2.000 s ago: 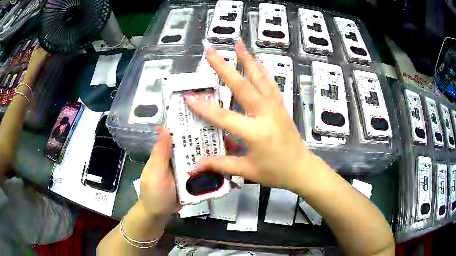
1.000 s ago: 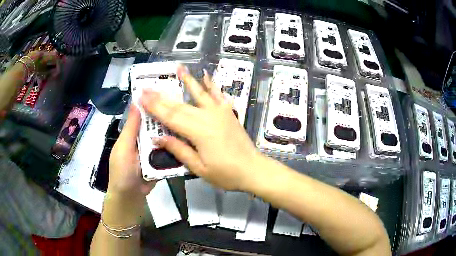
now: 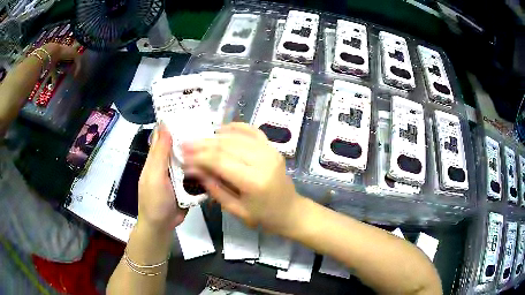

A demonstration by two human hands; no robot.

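A white-backed phone point(image 3: 184, 118) is held upright, back towards me, with part of its dark oval showing near the lower end. My left hand point(image 3: 155, 184) grips it from the left side and below. My right hand point(image 3: 247, 178) lies over its lower right part with bent, blurred fingers; whether it pinches anything is hidden. Behind the phone, a clear blister tray point(image 3: 322, 181) holds two rows of phones lying back up, such as one in the front row point(image 3: 347, 127). White flat batteries point(image 3: 194, 233) lie on the dark mat below the hands.
A pink-lit smartphone point(image 3: 91, 138) and a black one point(image 3: 131, 173) lie on white paper point(image 3: 95, 199) at left. A desk fan point(image 3: 118, 20) stands behind them. Another person's hand point(image 3: 63, 55) is over red-keypad phones at upper left. A second tray stack point(image 3: 475, 253) is at right.
My right hand has moved down the phone from its upper part, and its fingers have curled. The phone's upper back now shows. The view has shifted, so the trays sit slightly lower and further right.
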